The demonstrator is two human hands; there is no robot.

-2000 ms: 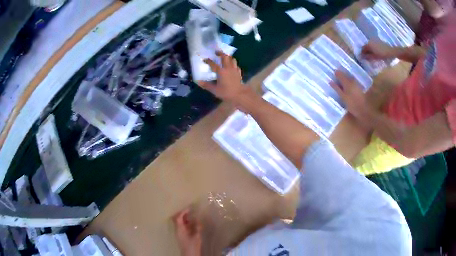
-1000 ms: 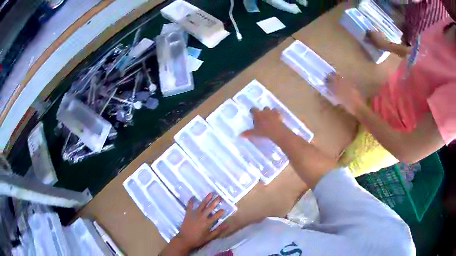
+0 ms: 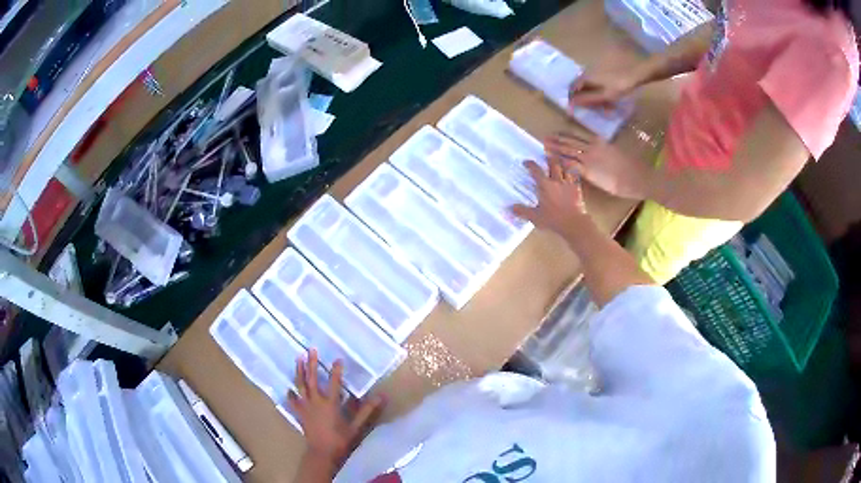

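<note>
Several long, shallow translucent white trays (image 3: 363, 269) lie side by side in a slanting row on the brown cardboard. Each has a long recess and a small rounded one at its far end. My left hand (image 3: 326, 406) is spread, fingers apart, over the near ends of the leftmost trays. My right hand (image 3: 557, 198) is spread with its fingertips at the near end of the rightmost tray (image 3: 491, 137). Neither hand grips anything. I cannot tell whether small contents lie in the trays.
A coworker's hand (image 3: 599, 91) is on a tray at the right. Stacked trays (image 3: 113, 424) and a white pen-like stick (image 3: 217, 426) lie at left. A tangled pile (image 3: 208, 179) and white carton (image 3: 324, 49) lie on the green surface. A green crate (image 3: 746, 311) stands at right.
The tray row has shifted left and away and is now packed closer, with another tray in it. My right hand has moved right to the row's end. The coworker's tray has moved away from me.
</note>
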